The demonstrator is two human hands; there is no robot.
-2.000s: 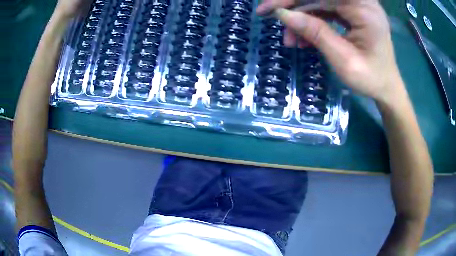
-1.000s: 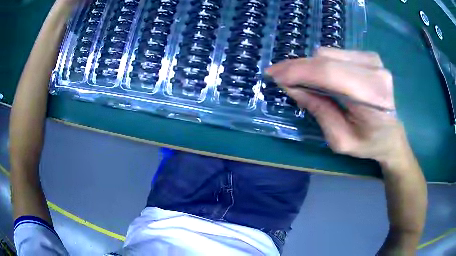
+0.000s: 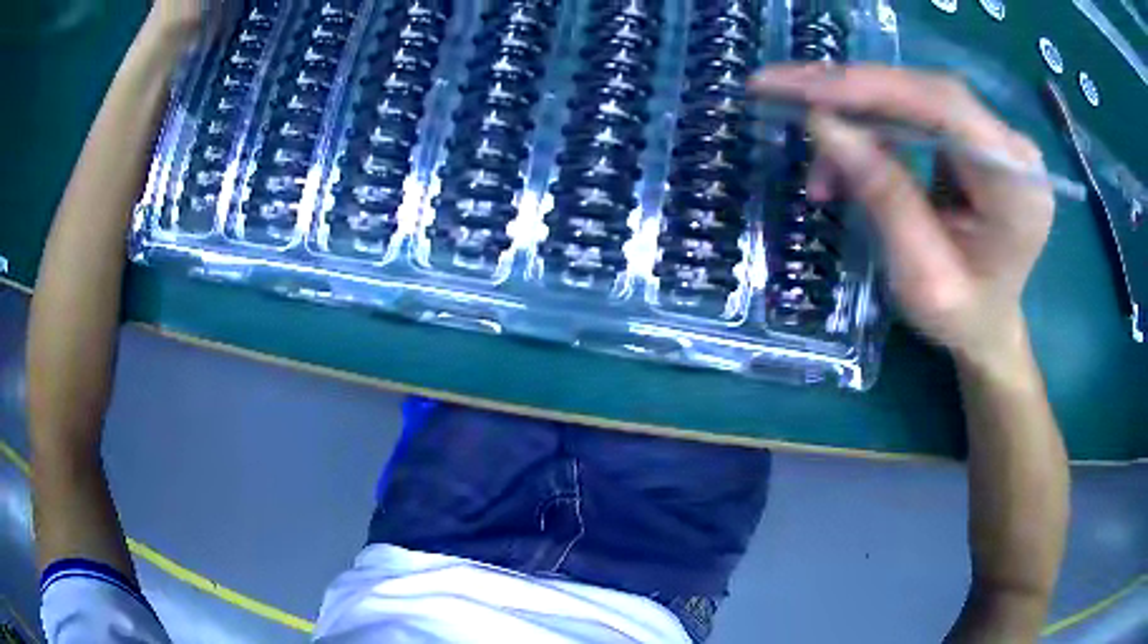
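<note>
A clear plastic blister tray (image 3: 504, 308) lies on the green bench top. Its long channels hold rows of black discs, possibly miniature speakers (image 3: 592, 189), packed on edge. My right hand (image 3: 925, 189) is over the right end of the tray, blurred, holding thin grey tweezers (image 3: 1007, 164) like a pen; their tip is hard to make out. My left hand (image 3: 183, 19) is at the tray's upper left edge, mostly cut off by the top of the picture, so its fingers cannot be made out.
Several loose pale round parts (image 3: 1051, 54) lie on the green bench (image 3: 932, 403) at upper right. A slim dark tool (image 3: 1093, 176) lies at the far right, near clear plastic. The bench's pale front edge (image 3: 541, 410) runs below the tray.
My right hand has moved up and to the right from the tray's lower right channels, still with the tweezers. The left arm has stayed nearly in place.
</note>
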